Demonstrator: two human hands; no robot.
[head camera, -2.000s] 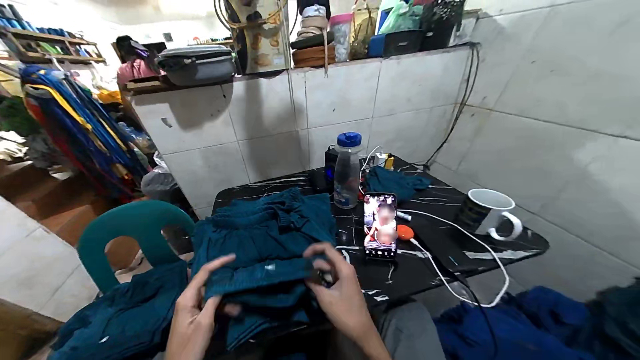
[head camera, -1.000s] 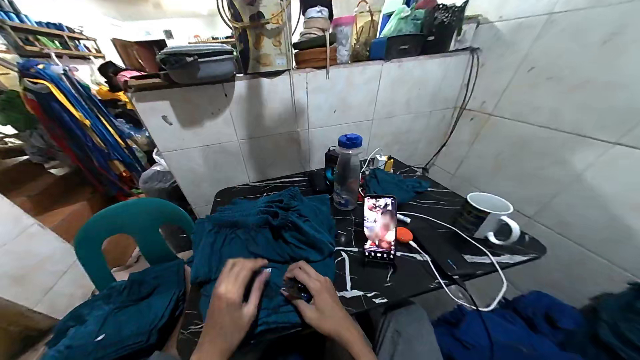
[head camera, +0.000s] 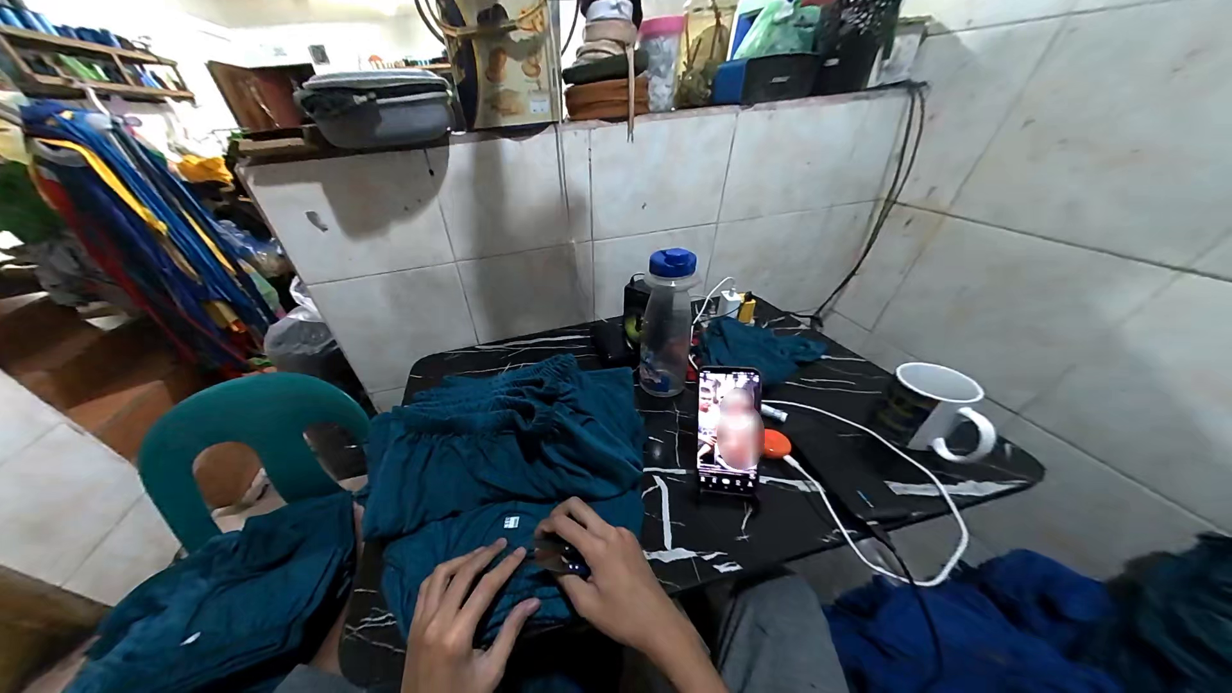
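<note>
A teal garment with a small pale label (head camera: 443, 549) lies at the table's near edge, below a stack of folded teal garments with gathered waistbands (head camera: 510, 423). My left hand (head camera: 467, 611) rests on it with fingers spread, holding nothing. My right hand (head camera: 597, 568) is beside it over the same cloth, its fingers curled around a small dark tool with a metal part (head camera: 568, 560), perhaps thread snips; the hand partly hides it.
A black marble-patterned table (head camera: 674, 568) also bears a lit phone (head camera: 729, 433), a plastic bottle (head camera: 669, 322), a mug (head camera: 929, 409), an orange disc (head camera: 776, 444) and a white cable. Teal cloth lies over a green chair (head camera: 255, 395) at left; blue cloth (head camera: 972, 626) is heaped low right.
Two seconds ago both hands held up a folded edge of the teal cloth; now it lies flat under them. The pale label shows between the hands.
</note>
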